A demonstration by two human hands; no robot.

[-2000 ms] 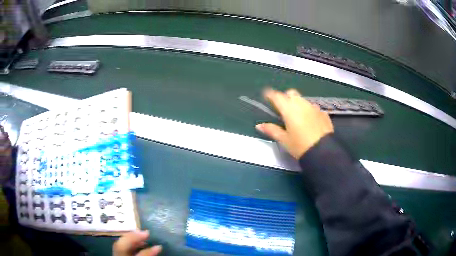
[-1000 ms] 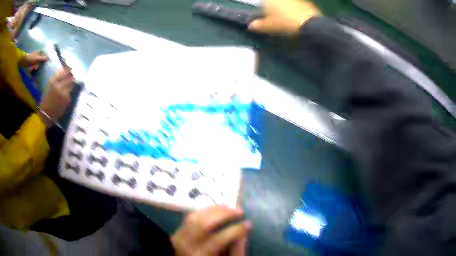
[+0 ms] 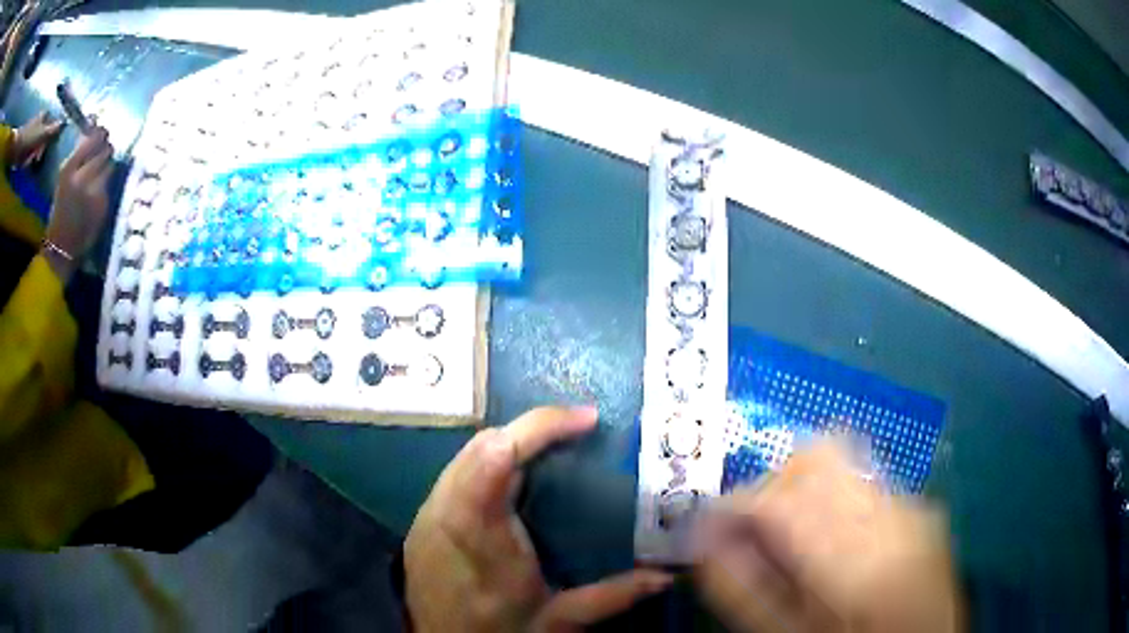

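The silver-grey fixture strip (image 3: 683, 334) lies lengthwise in front of me with a single row of round nests holding round units. It overlaps the left edge of the dark-blue dot sheet (image 3: 854, 414). My left hand (image 3: 489, 538) is left of its lower end, index finger and thumb spread apart, the thumb tip close to the strip's bottom end. Whether it touches is unclear. My right hand (image 3: 842, 538) is blurred at the strip's lower right, over the dot sheet. Its fingertips and anything in them cannot be made out.
A white foam board (image 3: 297, 398) with rows of paired units stands at the left, a light-blue release sheet (image 3: 334, 216) across it. Another fixture strip (image 3: 1083, 195) lies far right. Long white strips (image 3: 842, 204) cross the green bench. Another person's hand (image 3: 81, 192) and yellow sleeve show at left.
The fixture strip has come from the far side to in front of me, over the dot sheet. My right hand has come back near me. My left hand has left the foam board's edge.
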